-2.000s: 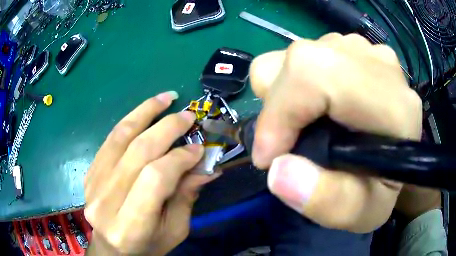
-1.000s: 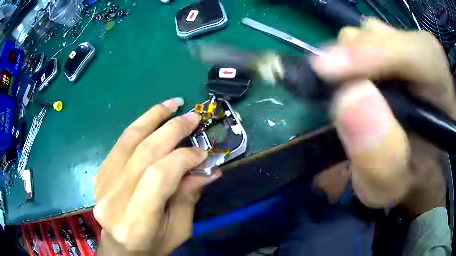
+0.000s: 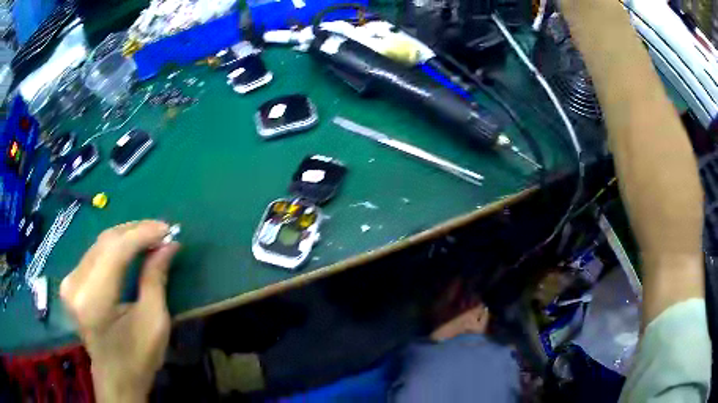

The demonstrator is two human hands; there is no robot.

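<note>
An open smartwatch lies on the green mat near the front edge. Its silver case [image 3: 263, 250] shows yellow-gold flex parts inside. Its black display module [image 3: 305, 187] lies folded out behind the case, with a pale sticker on it. My left hand [image 3: 118, 287] is left of the watch, above the mat, with thumb and fingertip pinched on a small silvery piece [image 3: 172, 233]; I cannot tell what the piece is. My right forearm [image 3: 653, 181] reaches up the right side and my right hand is cut off by the top edge.
Tweezers [image 3: 409, 149] and a thick black electric screwdriver [image 3: 409, 88] lie behind and right of the watch. Several closed watches, one at the back [image 3: 286, 126], stand on the mat. A yellow-ended tool [image 3: 100, 201], wire bundle [image 3: 51, 240] and red tray [image 3: 49, 374] are at left. Cables hang at right.
My left hand has let go of the watch, moved left and pinched a small piece. The watch now rests on the mat. My right hand and its black tool have left the picture.
</note>
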